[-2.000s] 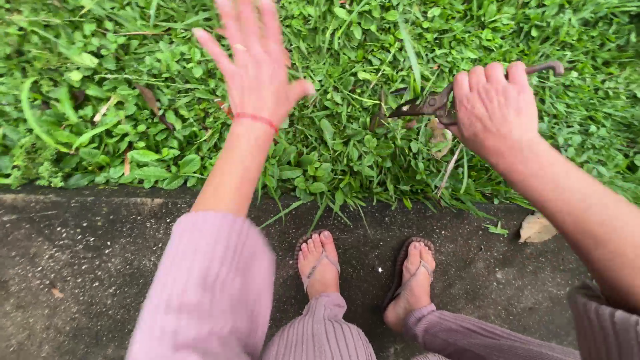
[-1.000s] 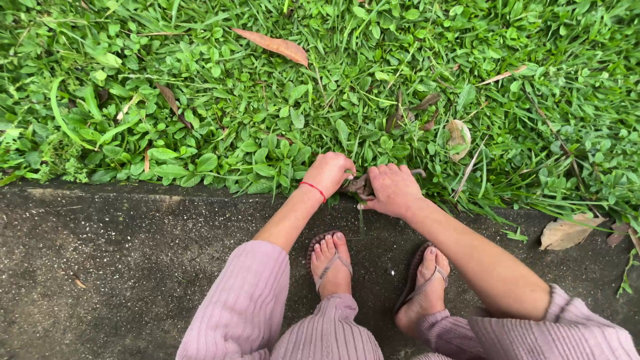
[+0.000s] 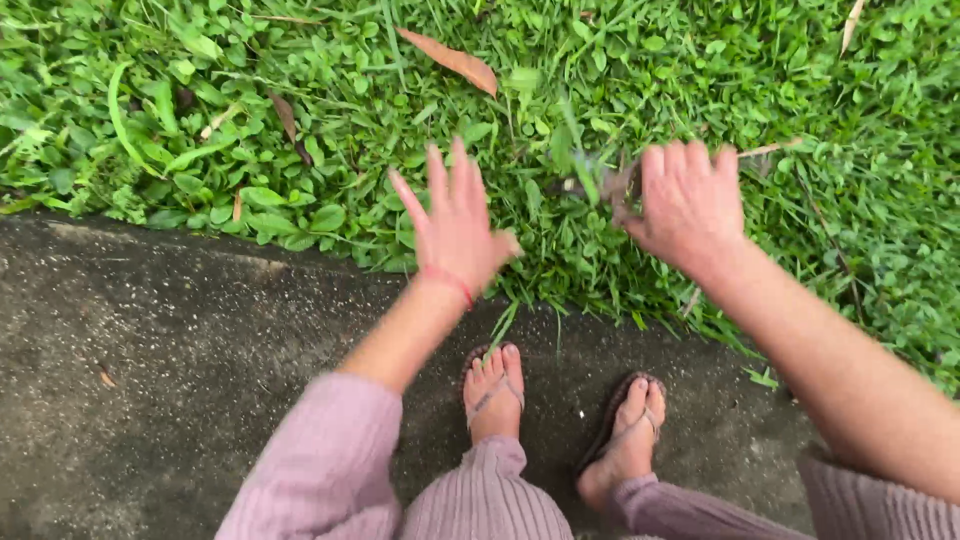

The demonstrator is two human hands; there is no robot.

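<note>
My left hand (image 3: 457, 217), with a red string at the wrist, is spread over the grass edge and holds nothing. To its right, my right hand (image 3: 690, 206) is closed around a pair of pruning shears (image 3: 619, 187); their blades point left and are blurred, and the handles are mostly hidden in the fist. A green grass blade (image 3: 581, 154) shows blurred beside the blades. Low green plants and grass (image 3: 322, 172) lie beneath both hands.
A dark, speckled concrete strip (image 3: 187, 360) borders the grass. My feet in thong sandals (image 3: 495, 397) stand on it. A brown dry leaf (image 3: 454, 61) lies on the grass at the top, with a darker curled leaf (image 3: 285, 118) farther left.
One second ago my hands were close together at the grass edge; now they are apart and farther forward. My left hand has opened. The shears show more clearly beside my right hand.
</note>
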